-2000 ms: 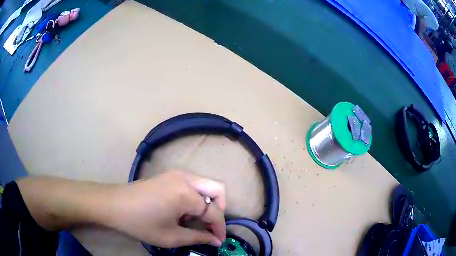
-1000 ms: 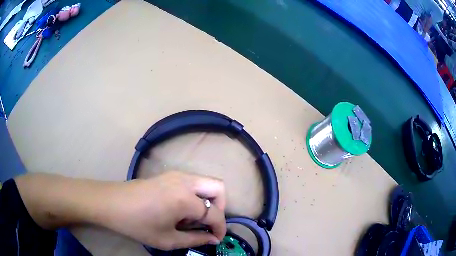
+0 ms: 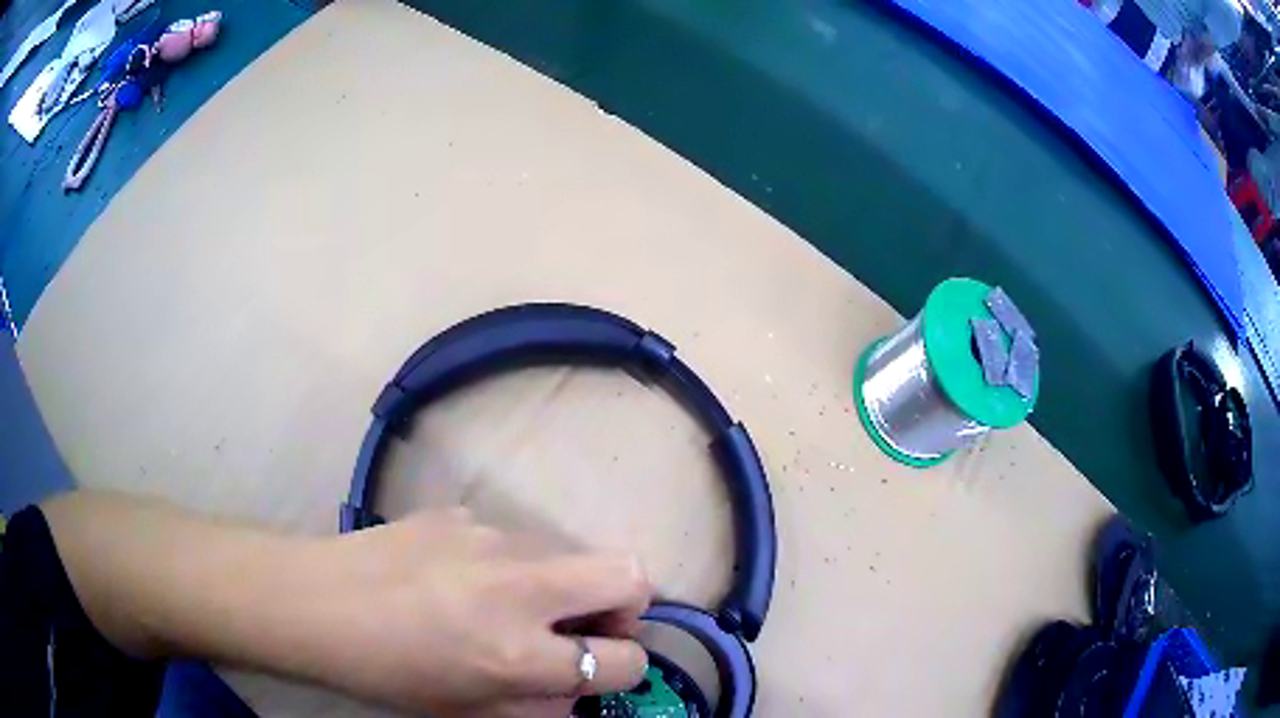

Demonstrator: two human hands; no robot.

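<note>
A black headband (image 3: 555,331) lies as an arc on the tan cardboard. An ear cup (image 3: 733,654) at its lower right end is open, cut off by the bottom edge, with a green circuit board (image 3: 657,693) showing inside. My left hand (image 3: 484,617), bare with a ring, comes in from the left and lies over the ear cup's left side. Its fingers are bent and close together at the board's edge. Whether they grip anything is hidden. My right hand is not in view.
A solder wire spool (image 3: 943,372) with grey pieces on top stands right on the cardboard. Black ear pads (image 3: 1074,673) and a blue bin (image 3: 1176,673) are lower right. Another headphone (image 3: 1204,428) lies on the green surface (image 3: 786,154). Keys (image 3: 129,87) lie top left.
My left hand has turned and its fingers have shifted; the ring now sits lower. The headband has moved slightly left. The other headphone on the green surface has moved right and down.
</note>
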